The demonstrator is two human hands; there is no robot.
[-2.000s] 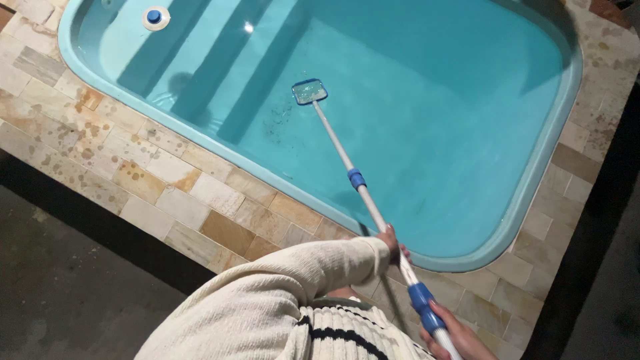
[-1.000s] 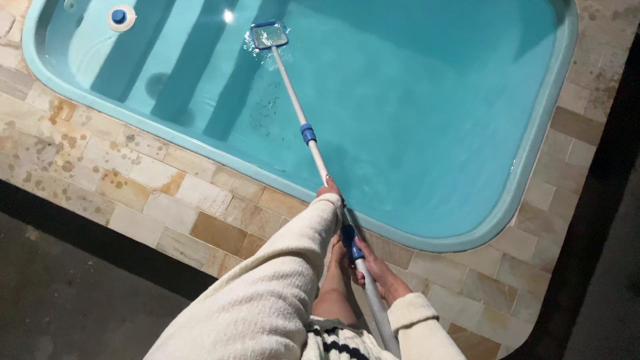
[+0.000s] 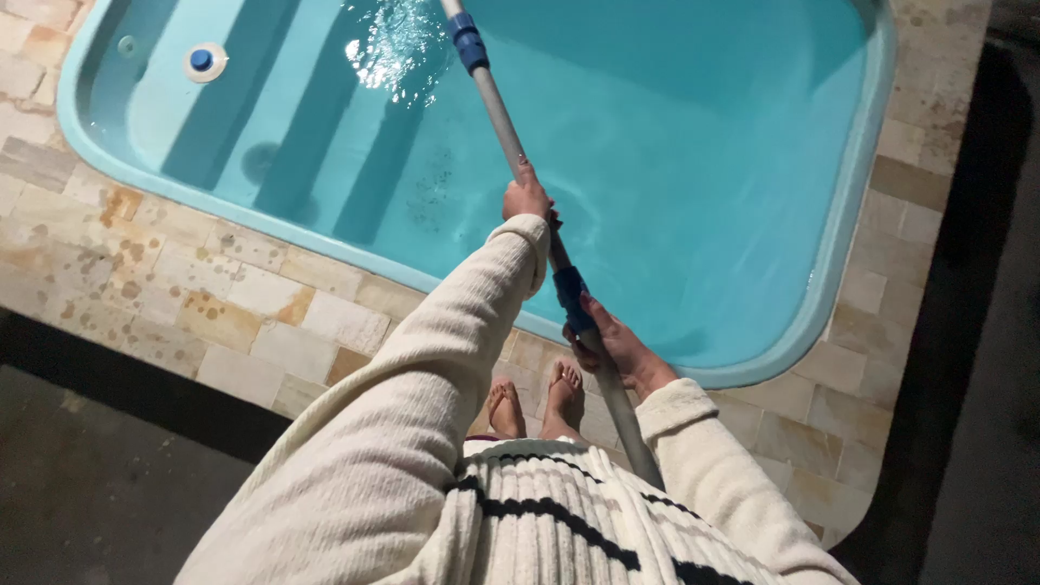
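Note:
A grey telescopic pole (image 3: 497,110) with blue locking collars slants up over the pool water. My left hand (image 3: 528,195) grips it above the pool's near edge, between the upper blue collar (image 3: 468,42) and the lower blue collar (image 3: 571,294). Lower down, my right hand (image 3: 619,345) is closed around the pole at the lower collar. The pole's bottom end passes beside my knitted top. Its far end lies beyond the top of the view, so the net head is not seen. Bright ripples show on the water left of the pole.
The pool's light-blue rim (image 3: 390,268) curves around the water, with steps (image 3: 325,106) at the left and a round white fitting with a blue centre (image 3: 203,62). Stone paving (image 3: 268,288) borders it. My bare feet (image 3: 565,394) stand at the rim. Dark ground lies beyond the paving's outer edge.
The skimmer net, in view over the water in both earlier frames, has moved out past the top edge. My hands have reached further forward over the pool with the pole.

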